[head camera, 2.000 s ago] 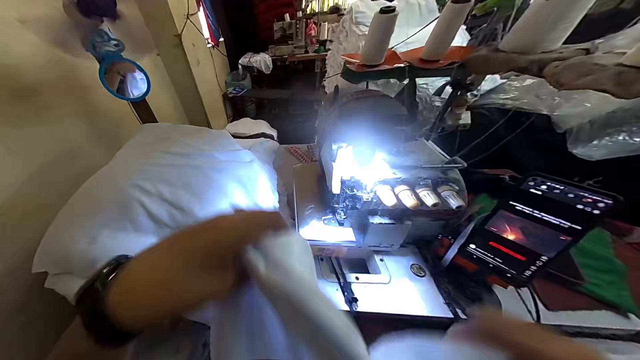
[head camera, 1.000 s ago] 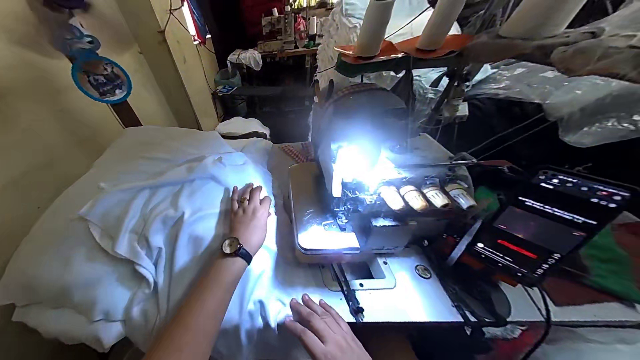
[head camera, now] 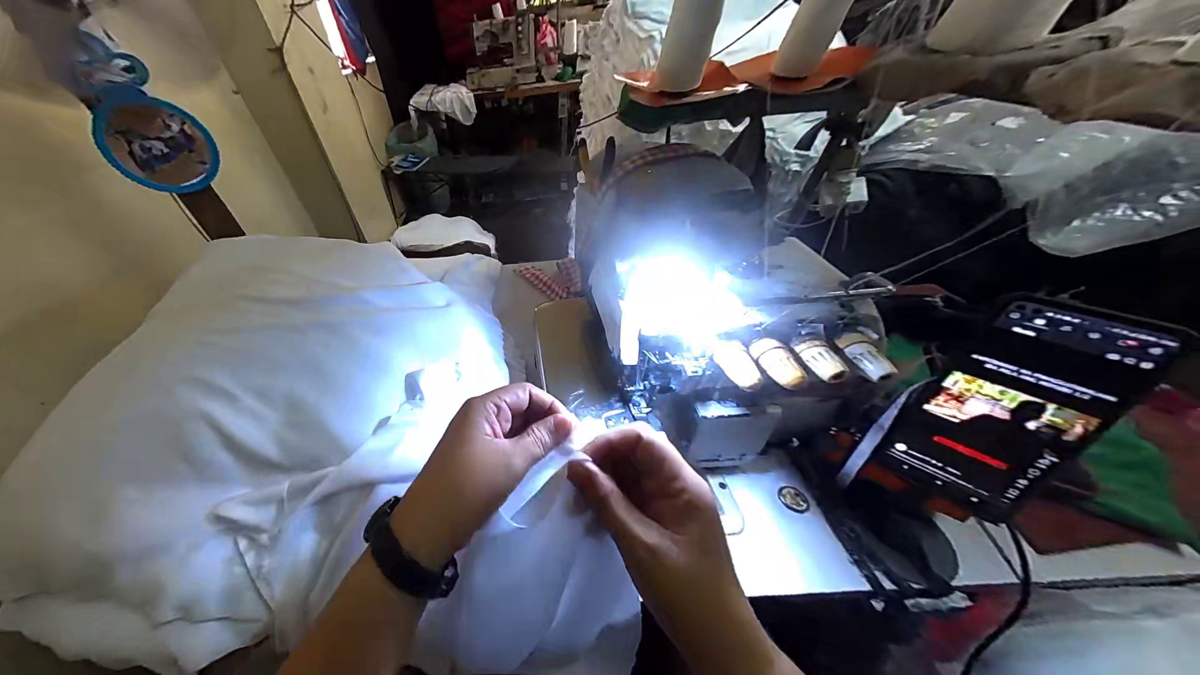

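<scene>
My left hand (head camera: 497, 445), with a dark watch on its wrist, pinches an edge of thin white fabric (head camera: 553, 572). Close to its right, my right hand (head camera: 652, 487) pinches the same fabric, fingertips nearly touching the left ones. The held cloth hangs down in front of a serger sewing machine (head camera: 736, 436) and drapes toward the left. A very bright lamp glares at the machine's needle area, hiding its details. Several looper and needle tension dials (head camera: 778, 364) line the machine's front.
A big heap of white fabric (head camera: 225, 375) lies on the left. To the right, a smartphone (head camera: 1022, 403) with a lit screen stands tilted beside a cable. White thread cones (head camera: 689, 42) stand above the machine. A blue-framed round mirror (head camera: 155, 145) hangs at the wall.
My left hand has left the fabric heap, and my right hand has risen from the table's front edge. Both now hold a fabric edge up before the machine.
</scene>
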